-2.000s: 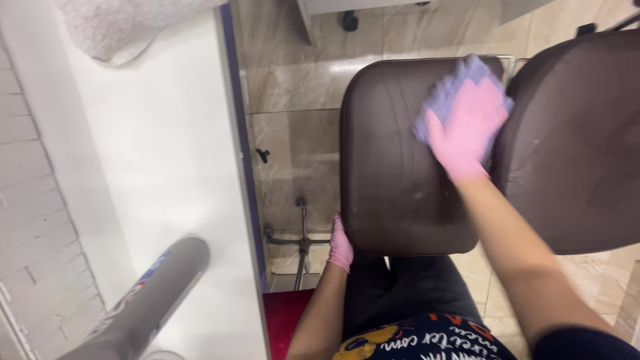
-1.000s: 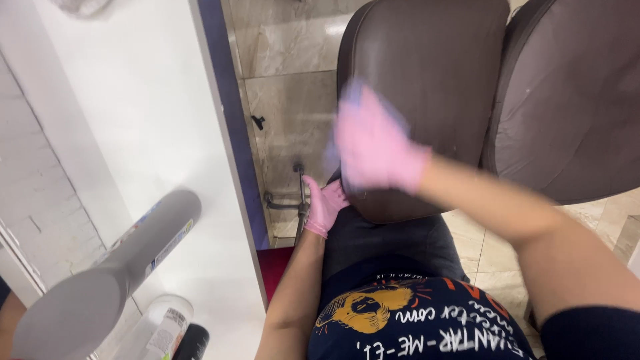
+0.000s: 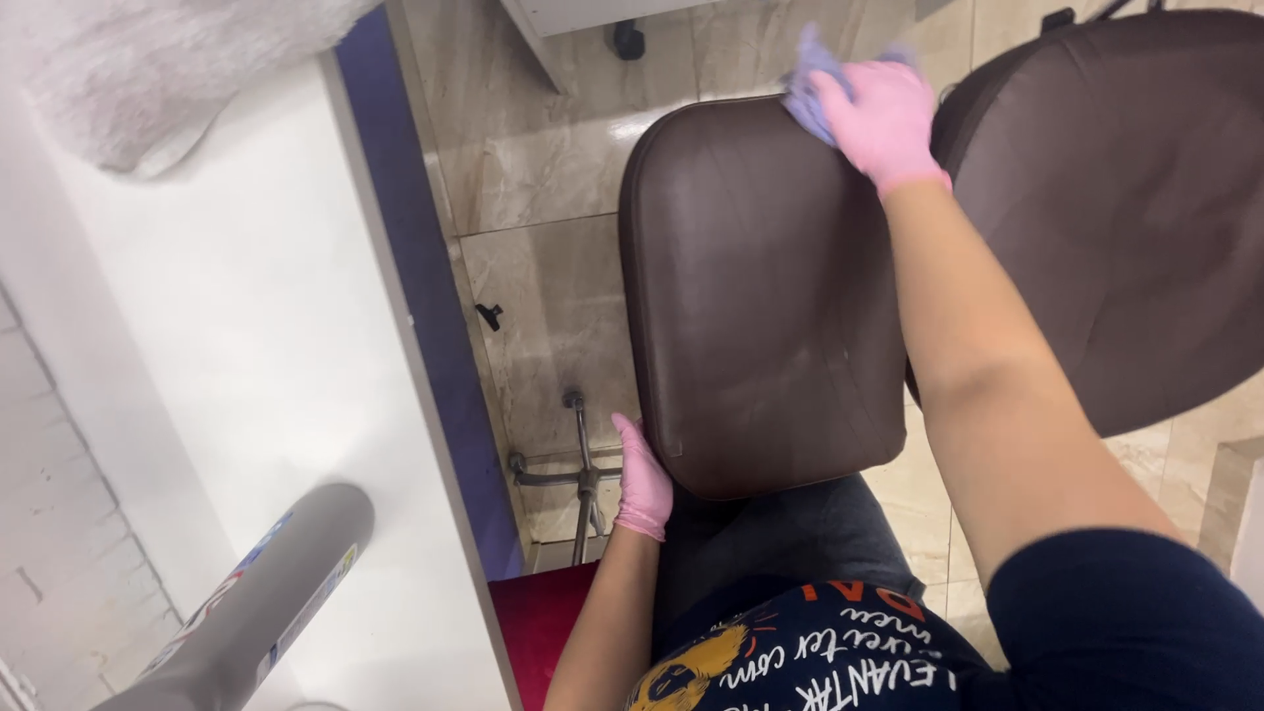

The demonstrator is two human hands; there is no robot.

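A dark brown upholstered chair seat [image 3: 770, 296] lies in front of me, beside a rounded brown chair backrest [image 3: 1116, 217] at the right. My right hand [image 3: 884, 118], in a pink glove, holds a bluish-purple cloth [image 3: 818, 89] at the far right corner of the seat. The cloth is slightly blurred. Pink-gloved too, my left hand [image 3: 642, 484] rests against the seat's near left edge, its thumb up along the side; some of its fingers are hidden under the edge.
A white counter [image 3: 267, 296] runs along the left, with a grey bottle [image 3: 286, 583] and a fluffy light cloth [image 3: 178, 69] on it. Below are a metal chair base [image 3: 587, 479], a black hair clip [image 3: 490, 316] on the tiles, and a red surface [image 3: 543, 622]. A caster [image 3: 627, 39] shows beyond.
My right hand with the cloth has moved from the seat's left side to its far right corner. The left hand is still near the seat's lower left edge. The view has shifted.
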